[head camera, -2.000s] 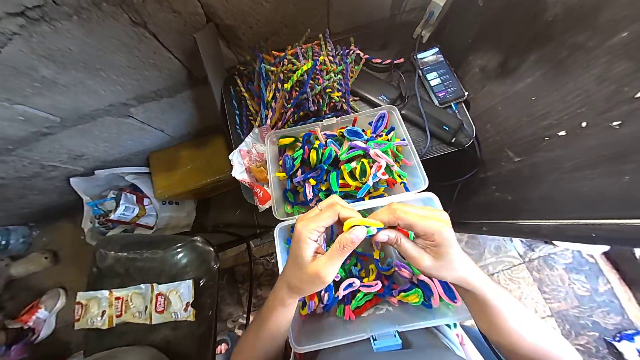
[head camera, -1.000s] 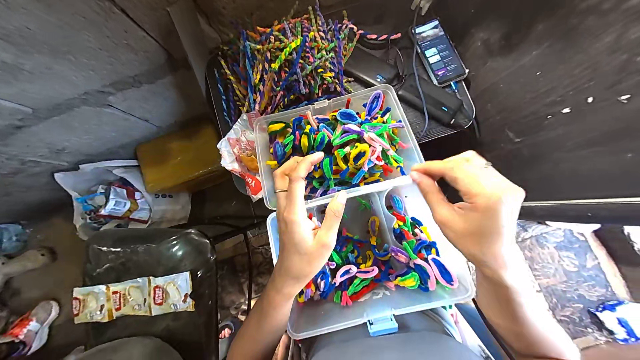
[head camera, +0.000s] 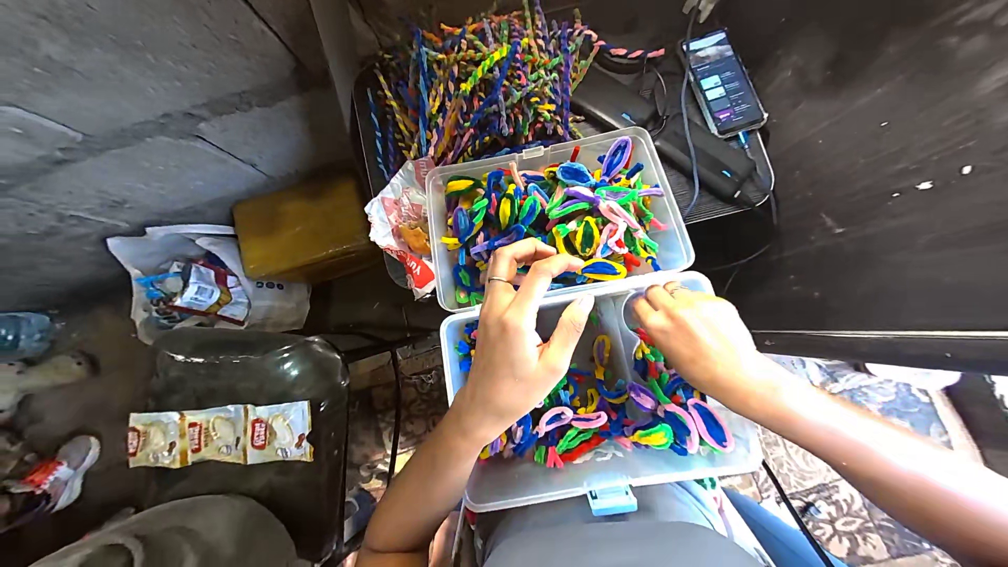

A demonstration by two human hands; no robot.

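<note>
A hinged clear plastic box lies unfolded, its lid half point(head camera: 679, 228) above and its divided lower half point(head camera: 543, 496) on the lap. Both halves hold many looped, colourful pipe-cleaner pieces. My left hand point(head camera: 524, 339) is over the hinge side with fingers apart; its fingertips are at a blue and yellow loop point(head camera: 604, 270) in the lid half, and no grip on it shows. My right hand point(head camera: 693, 331) reaches into the right compartment of the lower half, fingers bent down. Its fingertips are partly hidden, so I cannot tell whether they hold a piece.
Twisted pipe cleaners point(head camera: 480, 87) are heaped behind the box. A phone point(head camera: 724, 83) with cables and a black power bank point(head camera: 709, 161) lie at the upper right. A crumpled wrapper point(head camera: 402, 224) touches the box's left side. Snack packets point(head camera: 220, 435) rest on a black chair seat point(head camera: 252, 370).
Two seconds ago both hands held a yellow piece together above the box. They parted; my left hand went to the lid half, and my right hand has since moved left into the lower half.
</note>
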